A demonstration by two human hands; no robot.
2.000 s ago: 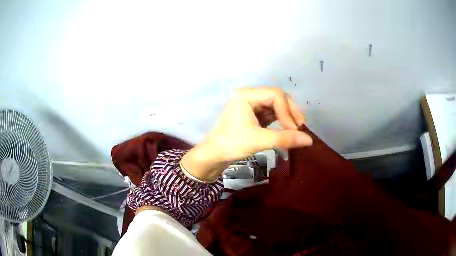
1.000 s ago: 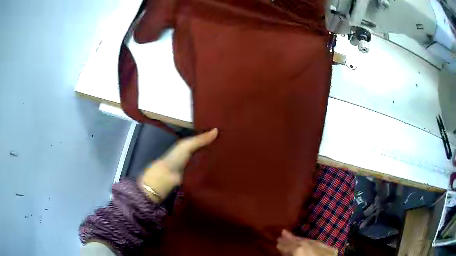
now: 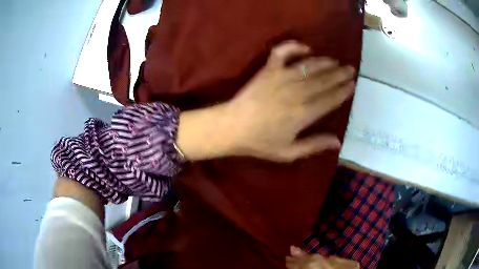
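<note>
A large rust-red cloth panel [image 3: 210,47] lies over the machine table and hangs down towards my lap. My left hand [image 3: 283,110] lies palm down on the panel near its right edge, slightly blurred, fingers spread and thumb towards me. My right hand [image 3: 320,260] is at the bottom edge, beside the lower part of the cloth. It is mostly cut off and I cannot tell whether it grips the cloth. A narrow band of the same cloth [image 3: 120,68] loops at the left of the table.
The white machine table [image 3: 404,126] extends right. Small metal machine parts and a tan piece [image 3: 372,21] are beside the cloth at upper right. A checked apron [image 3: 362,210] covers my lap. More maroon cloth with a white cord [image 3: 142,223] is low left. A wooden piece [image 3: 459,241] stands lower right.
My left hand has moved from the panel's left edge across to its right side and lies on top. The view has shifted, so less of the machine head shows. My right hand remains low.
</note>
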